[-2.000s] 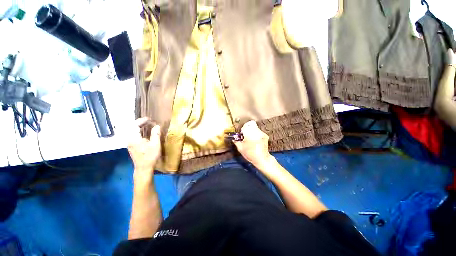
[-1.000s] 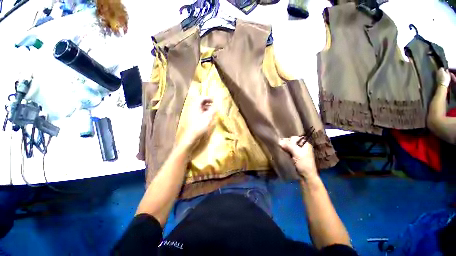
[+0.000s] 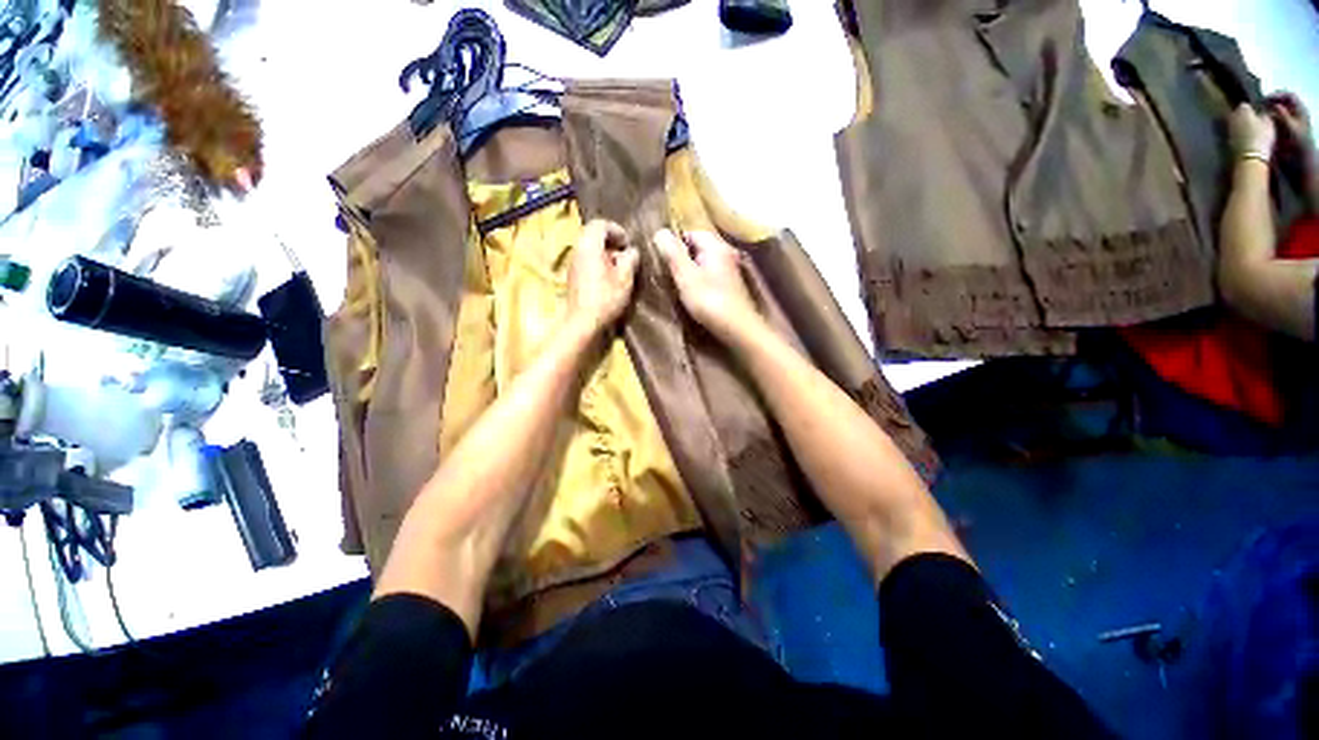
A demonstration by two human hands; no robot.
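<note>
A brown vest [image 3: 405, 362] lies open in front of me on the white table, its gold-yellow lining [image 3: 586, 434] showing between the fronts. Black hangers [image 3: 466, 65] are bunched at its neck. My left hand [image 3: 602, 275] pinches the inner edge of the right-side front panel at chest height. My right hand [image 3: 703, 278] grips the same panel just beside it, fingers bent over the cloth. The snips seen earlier cannot be made out now.
A second brown vest [image 3: 1013, 188] lies to the right, and another person's arm [image 3: 1256, 239] reaches a vest beyond it. On the left are a black cylinder [image 3: 156, 310], a flat black rectangle [image 3: 294, 336], a narrow black case [image 3: 256, 503], cables and a fluffy orange-brown strip [image 3: 181, 94].
Both hands have moved up from the lower vest to the front edge near the chest and come close together. The view has shifted, and the vest sits further left.
</note>
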